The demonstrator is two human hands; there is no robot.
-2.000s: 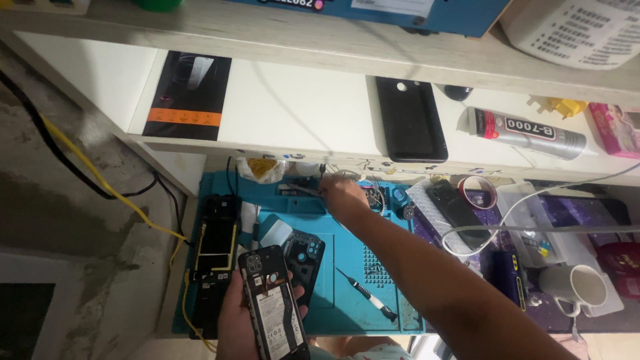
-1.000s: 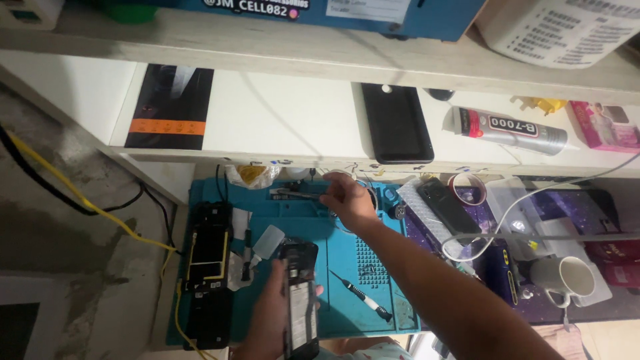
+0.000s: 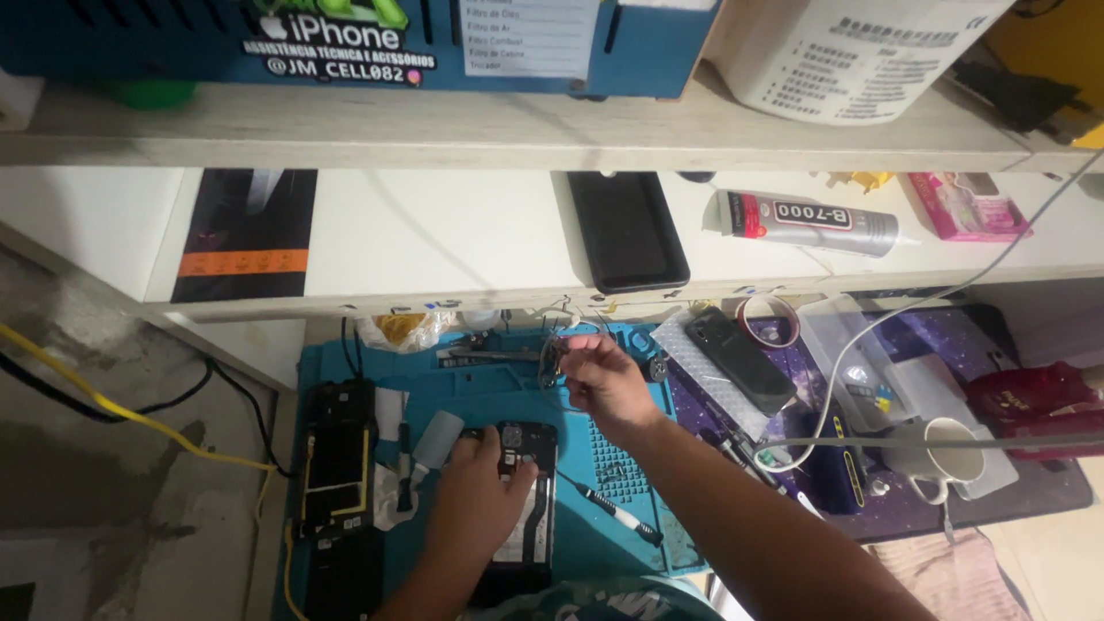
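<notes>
An opened smartphone with its battery exposed [image 3: 536, 509] is over the lower middle of the blue silicone repair mat [image 3: 483, 379]. My left hand [image 3: 479, 492] lies across its upper left part, fingers curled on it. Farther up the mat, my right hand [image 3: 604, 375] has its fingers drawn together near some thin wires and a small dark item; whether it grips anything is unclear. A precision screwdriver [image 3: 617, 511] rests to the right of the smartphone. Left of my left hand are a translucent bottle [image 3: 438, 442] and a small dark brush-like tool [image 3: 404, 461].
Disassembled phone parts [image 3: 335, 466] lie at the mat's left edge, beside a yellow cable [image 3: 138, 414]. A white shelf [image 3: 431, 250] above holds a black phone [image 3: 627, 231] and a B-7000 glue tube [image 3: 811, 224]. To the right are a dark phone [image 3: 740, 360] and a white mug [image 3: 936, 457].
The opened smartphone, earlier tilted up in my left hand, is now lower over the mat with that hand across its top. My right hand stays near the mat's upper part.
</notes>
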